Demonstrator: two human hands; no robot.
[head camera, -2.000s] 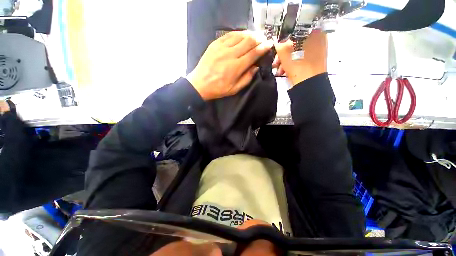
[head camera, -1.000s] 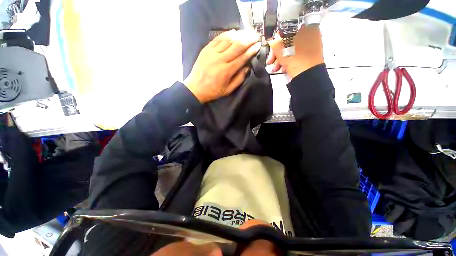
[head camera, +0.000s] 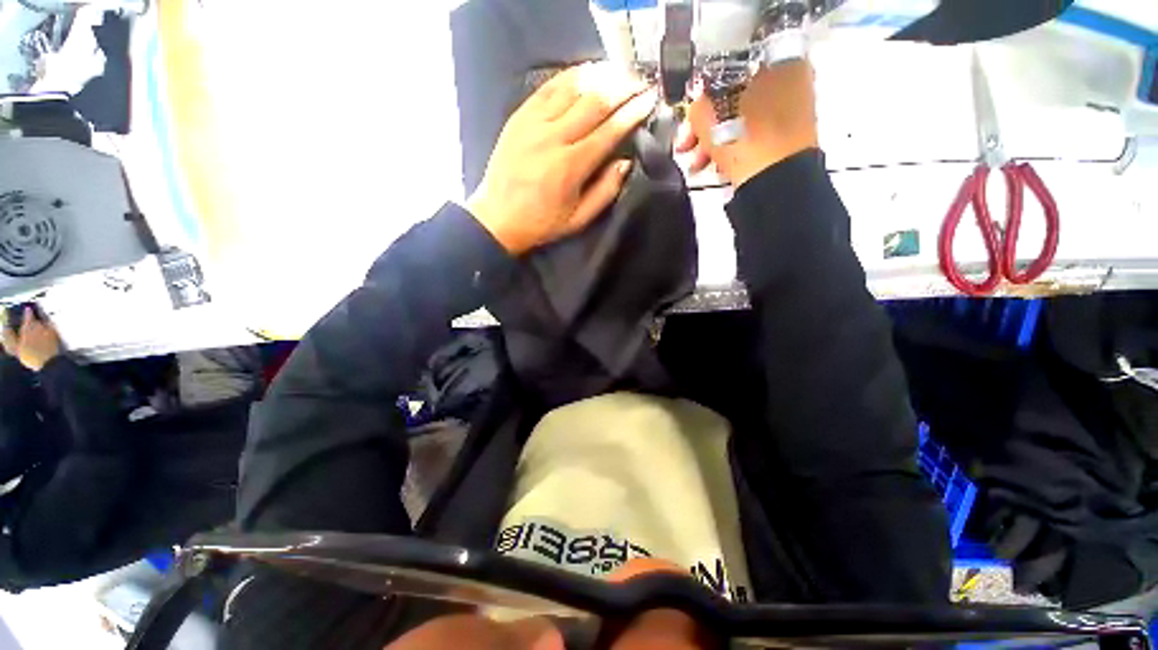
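Note:
A dark garment panel (head camera: 597, 286) lies under the sewing machine head and hangs over the table's front edge to my lap. My left hand (head camera: 559, 159) lies on the panel left of the needle, fingertips pressing the cloth beside the presser foot (head camera: 673, 95). My right hand (head camera: 762, 121) is right of the needle, partly behind machine parts, its fingertips at the cloth edge; its exact grip is hidden. A narrow textured strip (head camera: 544, 74) shows above my left hand.
Red-handled scissors (head camera: 999, 229) lie on the white table (head camera: 864, 273) at right. Black cloth (head camera: 991, 19) lies at the upper right. A blue crate (head camera: 946, 489) and dark cloth (head camera: 1079, 470) are below. At left are a pale machine (head camera: 64, 210) and another person's hand (head camera: 31, 340).
My hands stay by the needle with the cloth, showing slightly further left and higher in view. At left, the other person's hand has come onto the table edge.

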